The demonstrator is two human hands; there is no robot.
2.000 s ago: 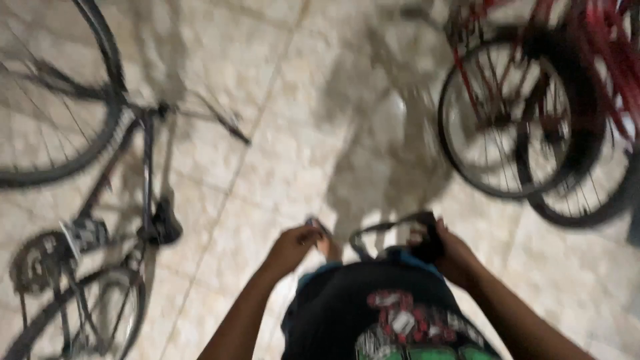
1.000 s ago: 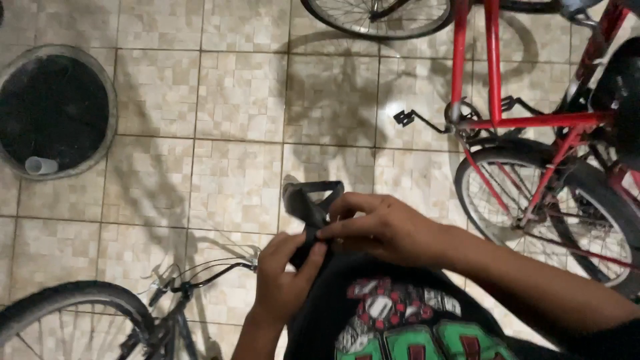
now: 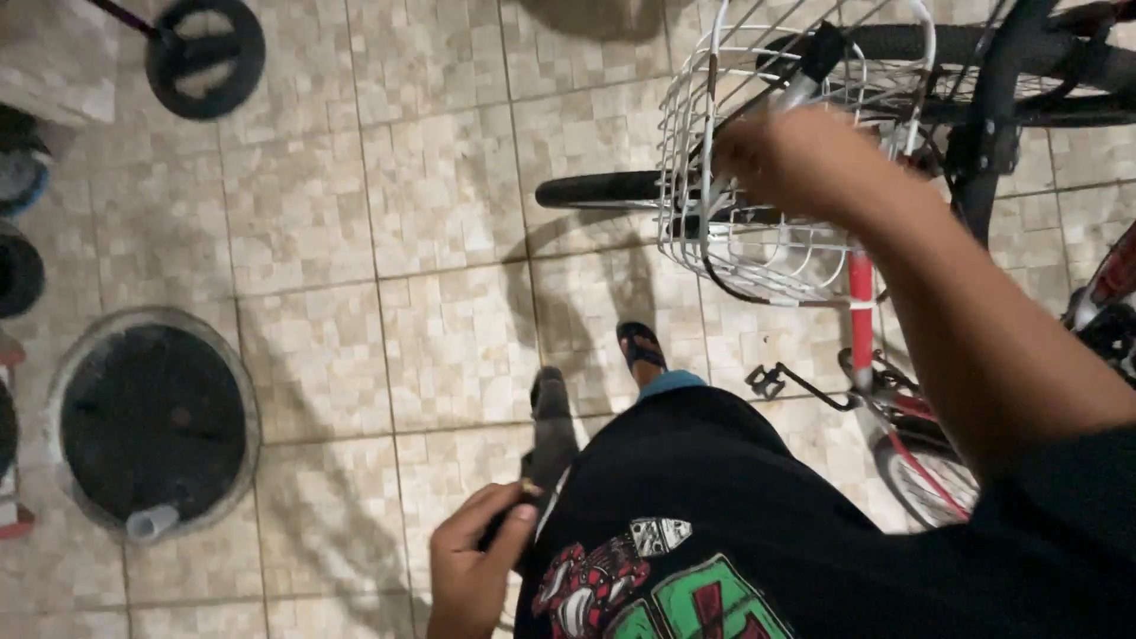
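My left hand [image 3: 484,550] is at the lower middle beside the black printed shirt [image 3: 674,461], its fingers closed around a dark strap-like object [image 3: 552,435] that points up toward the floor tiles. My right hand [image 3: 790,160] reaches over the white wire basket [image 3: 683,160] of a red bicycle [image 3: 861,319] at the upper right. It is blurred, and a grey and black handlebar end [image 3: 821,58] shows just beyond it. Whether my right hand grips anything cannot be told.
A round tub with dark contents [image 3: 155,426] stands at the left, a pale cup [image 3: 153,522] at its lower edge. A black wheel [image 3: 206,58] lies upper left. More bicycle parts, including a thick tyre [image 3: 941,53], fill the right. A sandalled foot [image 3: 641,346] is below the basket.
My right hand has left the dark object that both hands were at and moved up and right to the basket. My left hand still has it. The view has shifted strongly.
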